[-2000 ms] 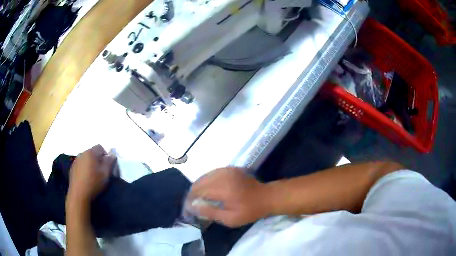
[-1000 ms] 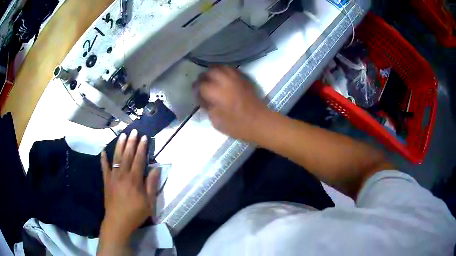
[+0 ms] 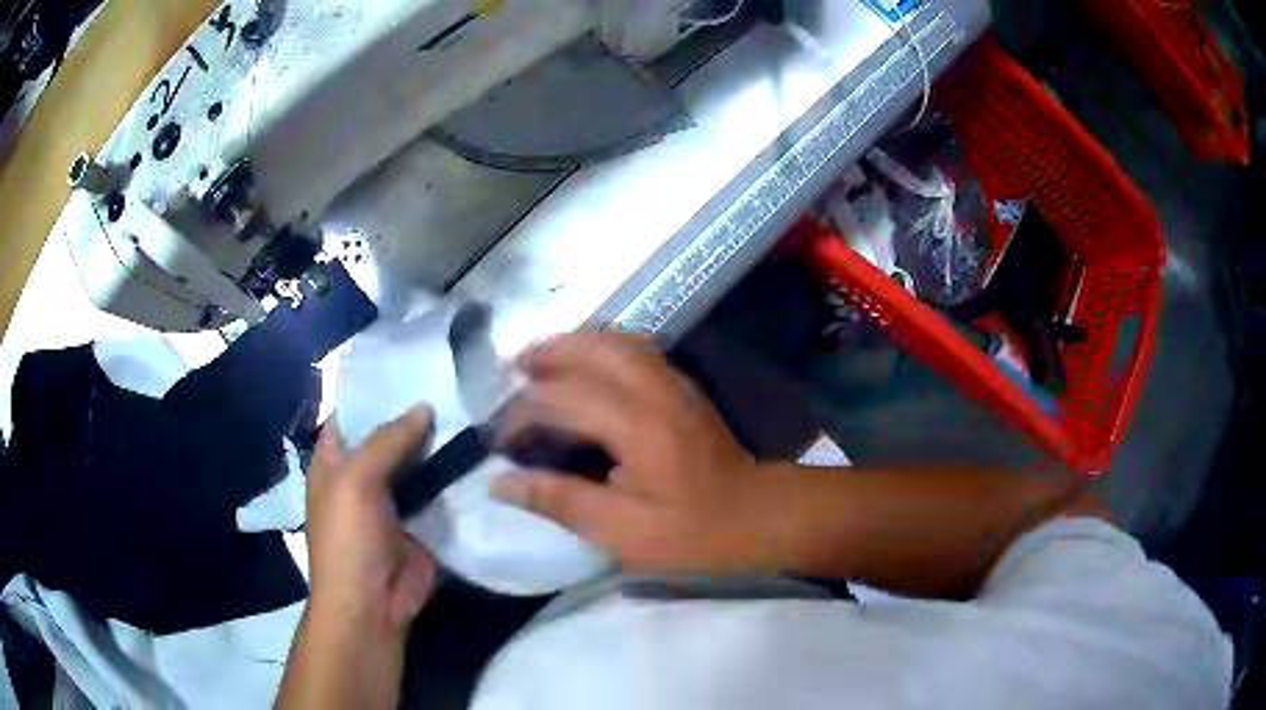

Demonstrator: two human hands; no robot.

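A white lining piece (image 3: pixel 396 368) with a narrow dark strip (image 3: pixel 442 469) across it lies between my hands, over the table's front edge. My left hand (image 3: pixel 364 513) holds its left side, thumb on the cloth near the strip. My right hand (image 3: pixel 625 451), slightly blurred, holds its right side at the strip; its fingertips are partly hidden. A dark cloth panel (image 3: pixel 153 486) lies flat at the left, with one end reaching under the presser foot and needle area (image 3: pixel 299 284) of the white sewing machine (image 3: pixel 167 264).
A dark curved flat piece (image 3: pixel 562 111) lies under the machine arm. A ruler strip (image 3: pixel 791 174) runs along the table's front edge. A red perforated basket (image 3: pixel 1132 264) with plastic bags (image 3: pixel 909 222) stands on the floor at the right. Pale cloth (image 3: pixel 125 666) hangs at the lower left.
My right hand has come back from beside the machine bed toward my lap. My left hand has left the dark panel. Both hands now hold the white piece with the dark strip.
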